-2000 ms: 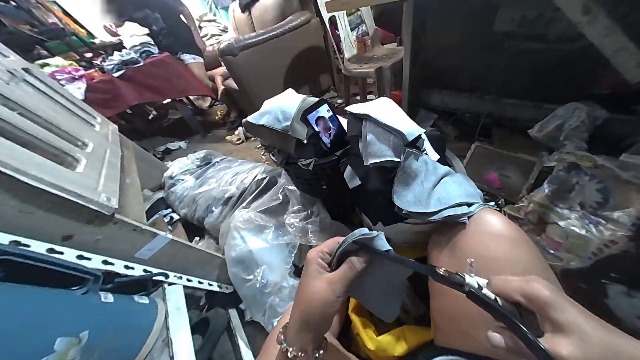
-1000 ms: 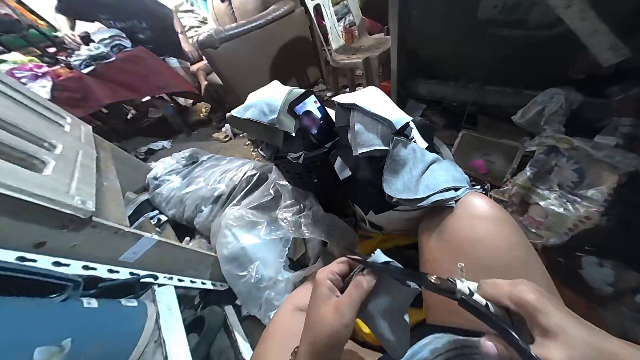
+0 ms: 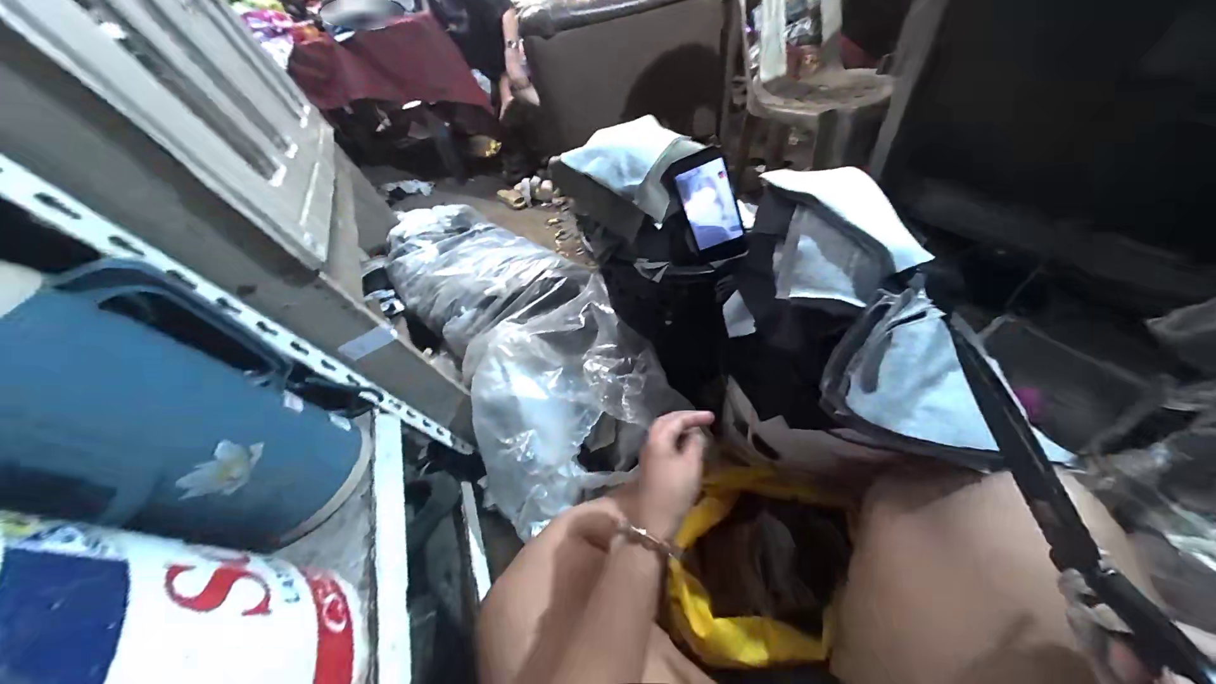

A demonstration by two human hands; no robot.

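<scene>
My left hand [image 3: 673,465], with a bracelet at its wrist, is over my thigh beside a yellow-rimmed bag [image 3: 750,641]; its fingers are loosely curled and nothing shows in them. At the lower right edge my right hand [image 3: 1107,617], partly cut off, holds a long black strip [image 3: 1021,456] that slants up to the left. The strip's upper end overlaps a grey-blue fabric piece [image 3: 912,380]. Further fabric pieces [image 3: 841,233] drape over dark material. A lit phone [image 3: 711,204] leans among them. Inside the yellow-rimmed bag is dark, unclear material.
A clear plastic bag [image 3: 541,351] lies left of my left hand. A perforated metal rail [image 3: 228,304], a blue container [image 3: 171,408] and a white printed bucket [image 3: 190,608] are at left. Behind are a plastic chair [image 3: 822,90] and a person's arm [image 3: 514,57].
A grey fabric piece and the black strip were at my left hand; now neither is there. My hands have moved apart, and the strip is at the right with my right hand. The view has shifted.
</scene>
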